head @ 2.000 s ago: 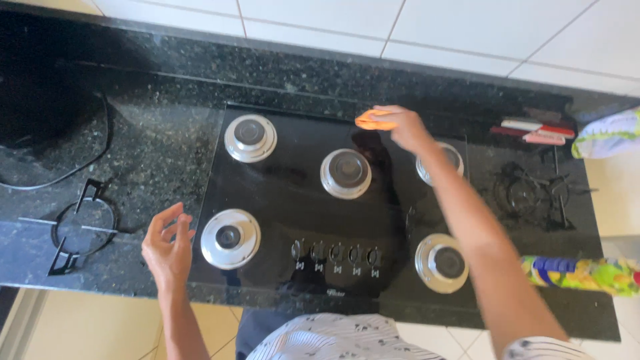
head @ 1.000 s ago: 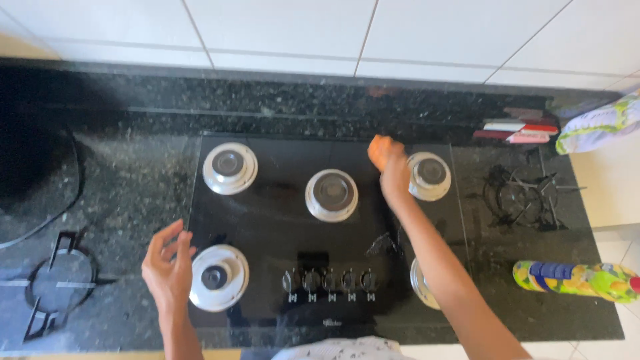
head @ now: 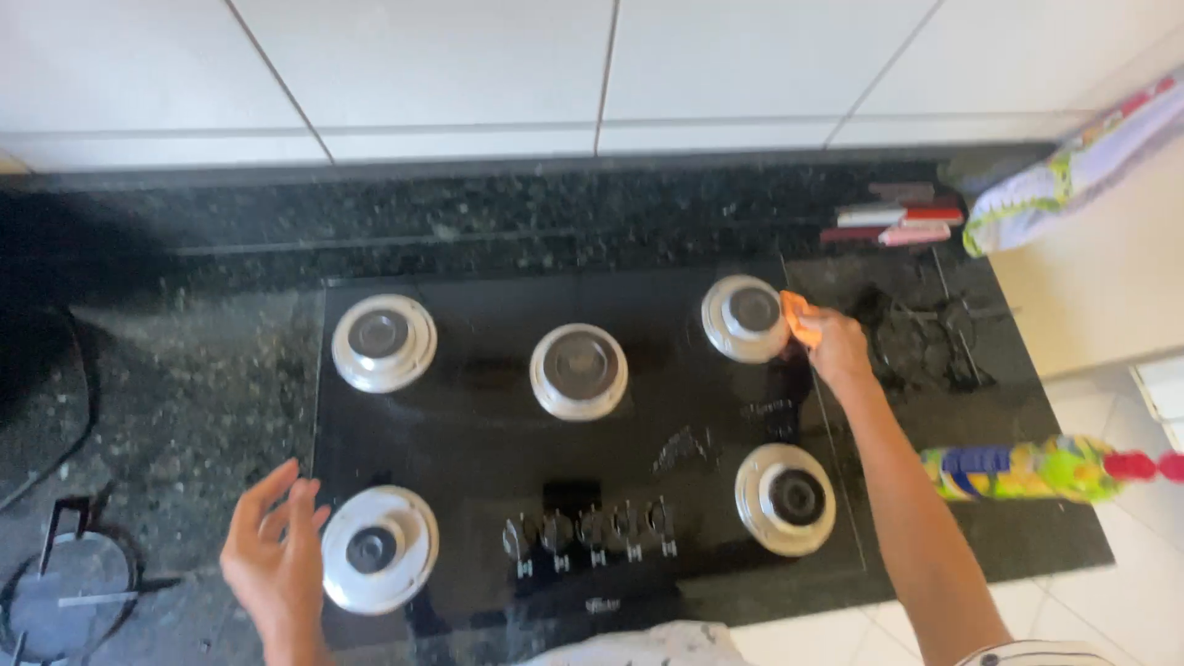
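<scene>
A black glass gas cooktop [head: 481, 472] with several round metal burners is set in a dark granite counter. My right hand [head: 835, 350] is closed on an orange cloth [head: 799, 319], which touches the glass at the right edge of the back right burner [head: 746, 317]. My left hand [head: 277, 555], fingers apart and holding nothing, hovers beside the front left burner [head: 380, 549]. A row of control knobs [head: 592, 527] runs along the front middle of the cooktop.
Burner grates lie on the counter at the left [head: 72, 592] and right [head: 925, 333]. Knives [head: 902, 217] rest at the back right, near a hanging patterned towel [head: 1045, 199]. A yellow-green bottle with a pink cap [head: 1027, 469] is right of my right forearm. Tiled wall stands behind.
My right hand has moved with the orange cloth from the back of the cooktop, between the middle and back right burners, to the right side of the back right burner. My left hand stays near the front left burner.
</scene>
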